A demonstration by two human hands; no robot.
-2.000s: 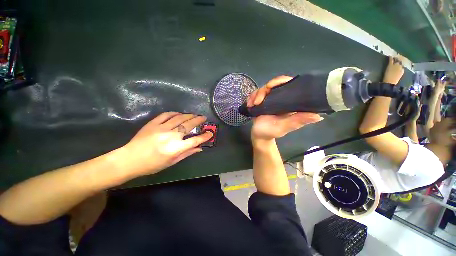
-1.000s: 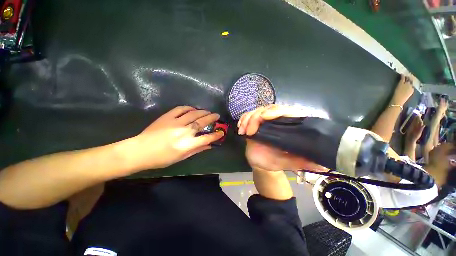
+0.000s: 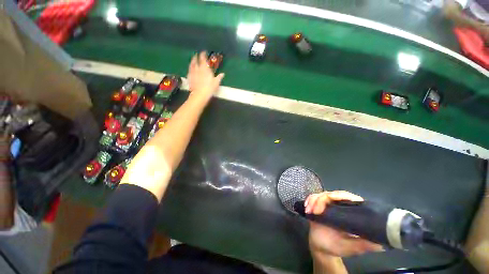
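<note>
My left hand (image 3: pixel 202 77) is stretched over the green belt, fingers spread. An electronic unit (image 3: pixel 215 61) with a red part lies right beside its fingers; whether they touch is unclear. My right hand (image 3: pixel 335 230) is closed around the black electric screwdriver (image 3: pixel 356 218), which has a pale tape band. Its tip end is over the lower edge of the round grey screw dish (image 3: pixel 299 184). Several part-assembled units (image 3: pixel 125 137) with red round parts and yellow centres lie grouped on the dark mat at the left.
More units (image 3: pixel 258 48) lie spaced along the green belt (image 3: pixel 332 69). A pale rail (image 3: pixel 300 108) divides belt and mat. A cardboard divider (image 3: pixel 48 69) stands at the left. A yellow scrap (image 3: pixel 277 141) lies on the mat. Parts of other people show at the edges.
The view has swung towards the belt and left side. My left hand has left the dish area with the unit it was on and reached to the belt. My right hand still holds the screwdriver.
</note>
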